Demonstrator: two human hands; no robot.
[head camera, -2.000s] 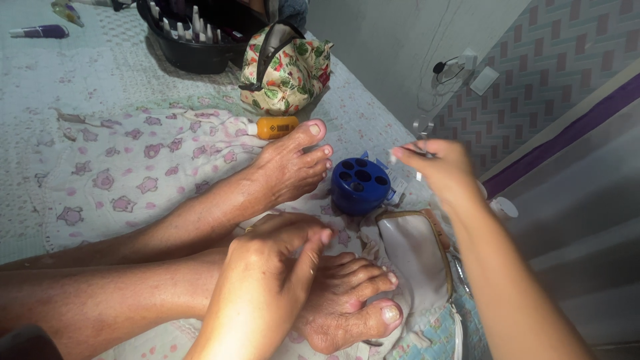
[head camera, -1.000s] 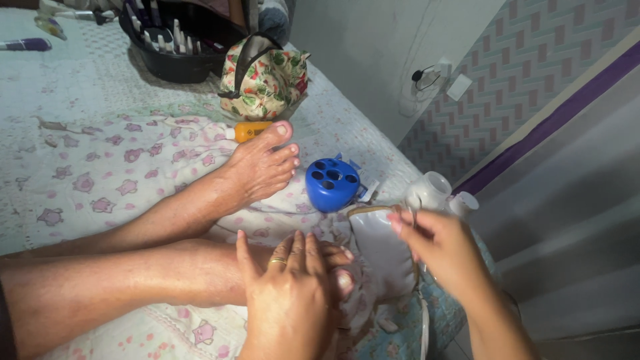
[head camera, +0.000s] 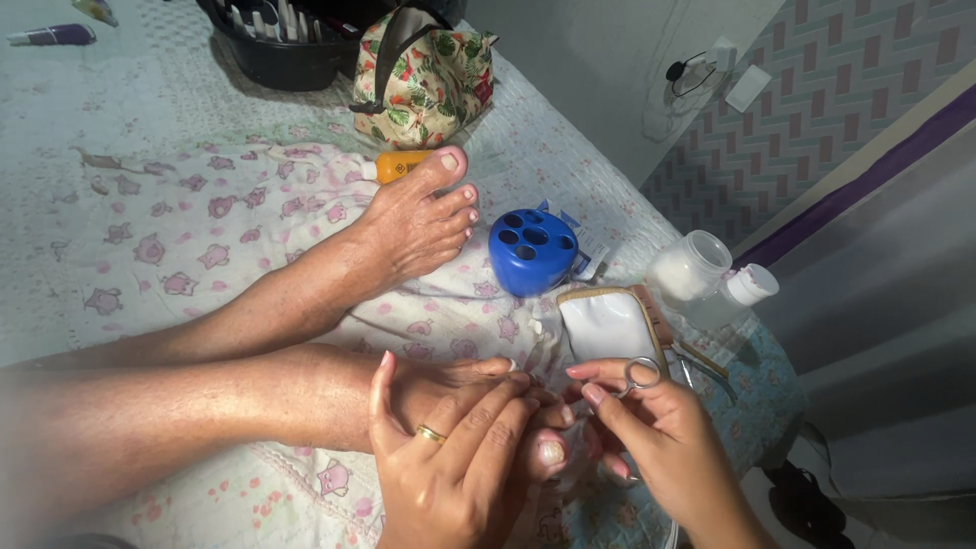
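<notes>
My left hand (head camera: 457, 450), with a gold ring on one finger, lies over the toes of another person's nearer foot (head camera: 412, 389) and holds them. The big toe (head camera: 550, 453) shows past my fingers. Close to the toes, at the right, my right hand (head camera: 648, 427) has a small metal tool with a finger ring (head camera: 642, 374), perhaps scissors; its tip is hidden. The other foot (head camera: 412, 221) rests farther back on the printed cloth (head camera: 213, 255). Beyond my hands stands a blue holder with round holes (head camera: 532, 253), and a white pouch with a tan edge (head camera: 610, 328) lies nearer.
A clear jar with white contents (head camera: 690, 267) and a white-capped bottle (head camera: 751, 286) are near the bed's right edge. At the back are an orange bottle (head camera: 400, 165), a floral bag (head camera: 431, 84) and a black tray (head camera: 282, 65) with white items. A purple tube (head camera: 53, 35) lies at far left.
My right hand has come from beside the blue holder down to the toes. My left hand now lies across the toes. The view has shifted.
</notes>
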